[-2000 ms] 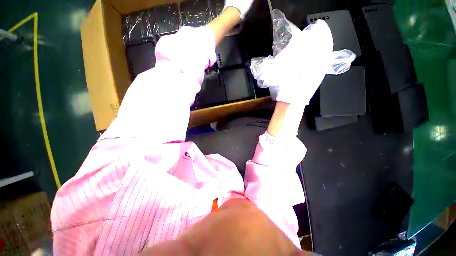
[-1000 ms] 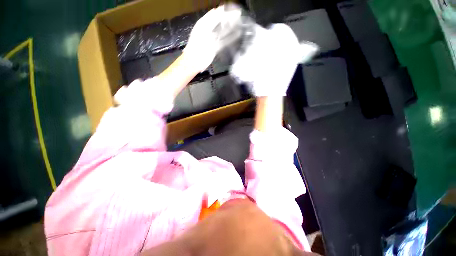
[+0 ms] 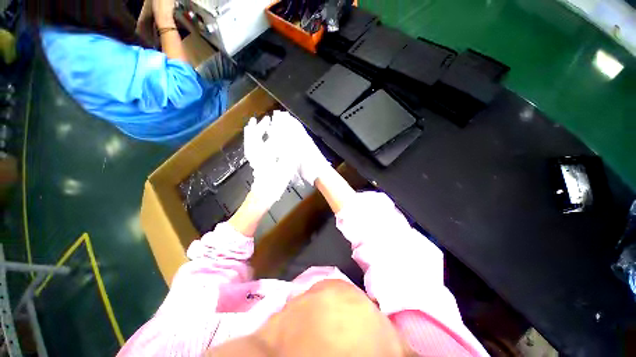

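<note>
An open carton (image 3: 164, 233) sits low in front of me, with black plastic housings (image 3: 206, 211) in rows. Clear shiny film (image 3: 209, 171) covers some of them. My left hand (image 3: 261, 157) and my right hand (image 3: 291, 143), both in white gloves, are close together over the carton's right part. The gloves are overexposed and overlap, so whether they hold film or a housing is unclear. Unwrapped matt black housings (image 3: 379, 120) lie stacked on the bench, to the right of my hands.
The black bench (image 3: 474, 188) runs from upper left to lower right. More dark housings (image 3: 422, 59) lie along its far side. An orange bin (image 3: 296, 31) of black parts stands at its far end. A black item with a white label (image 3: 577, 185) lies right. A person in blue (image 3: 132, 87) is upper left.
The view has swung, bringing the person in blue and the orange bin into sight. My hands have come together over the carton. The film bunched at my right hand earlier is no longer clearly visible.
</note>
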